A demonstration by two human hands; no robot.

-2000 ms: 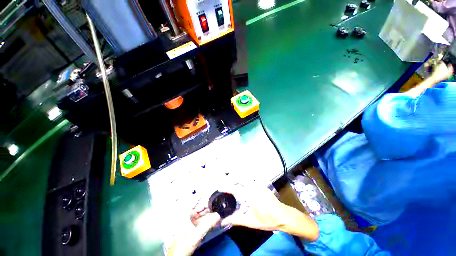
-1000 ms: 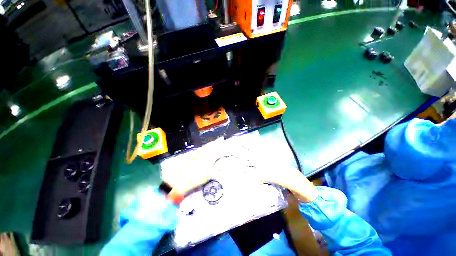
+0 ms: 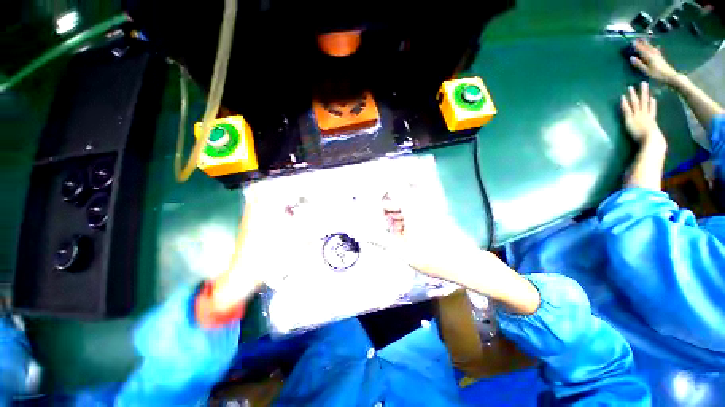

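A round black part (image 3: 341, 251) with a pale, glared face is on the white work sheet (image 3: 318, 298). My left hand (image 3: 258, 230) is over the sheet's left side, with a red band at the wrist; its fingers wash out against the white. My right hand (image 3: 405, 238) is to the right of the round part, also overexposed, with reddish fingertips faintly visible. I cannot tell whether either hand holds anything. Small dark specks (image 3: 296, 207) lie near the sheet's upper left.
The press fixture (image 3: 346, 114) sits under the orange press head (image 3: 339, 43), between green start buttons (image 3: 222, 139) (image 3: 471, 95). A tan hose (image 3: 216, 87) hangs at left. The black tray (image 3: 119, 238) holds several round parts. A coworker's hands (image 3: 645, 119) are at right; a cardboard box (image 3: 469, 334) is below.
The round part was held up in my hands two seconds ago and is now on the sheet. My view has tilted down. The coworker's hands now reach over the bench.
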